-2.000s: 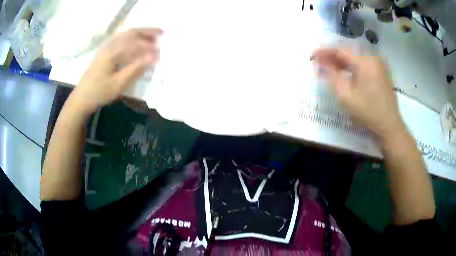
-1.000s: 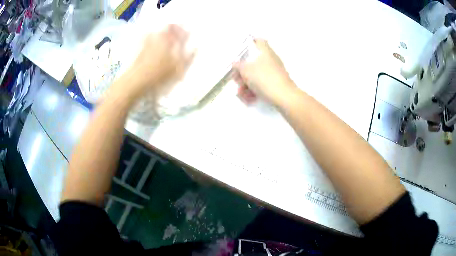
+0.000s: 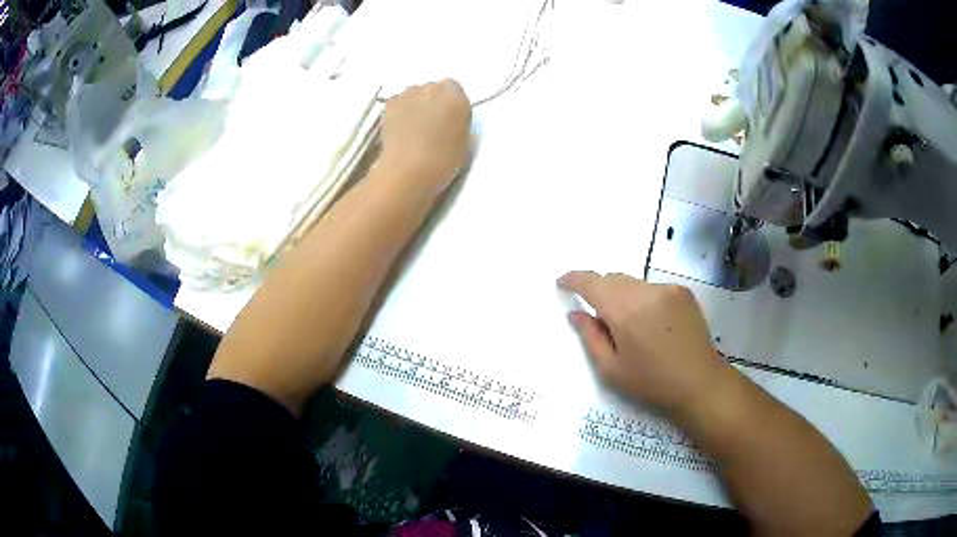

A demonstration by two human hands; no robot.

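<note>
A thick cream-white pile of layered fabric pieces [image 3: 252,157] lies at the table's left side. Thin edge lines of another flat white stack [image 3: 522,65] show at the back; glare hides its outline. My left hand [image 3: 428,131] has curled fingers between the pile's right edge and these lines; whether it grips cloth cannot be told. My right hand [image 3: 640,330] is low over the white table left of the needle plate, thumb and forefinger apart, with no piece clearly visible between them.
The sewing machine head [image 3: 808,136] stands at right above the needle plate [image 3: 698,226]. A plastic bag [image 3: 147,173] lies at far left. A printed ruler [image 3: 451,383] runs along the table's front edge. A small crumpled scrap [image 3: 937,411] lies at far right. Grey side tables [image 3: 94,325] stand at lower left.
The view has turned right, showing more of the machine. My right hand has moved away from the left one, towards the machine. The layered pile is now uncovered, with my left hand at its right edge.
</note>
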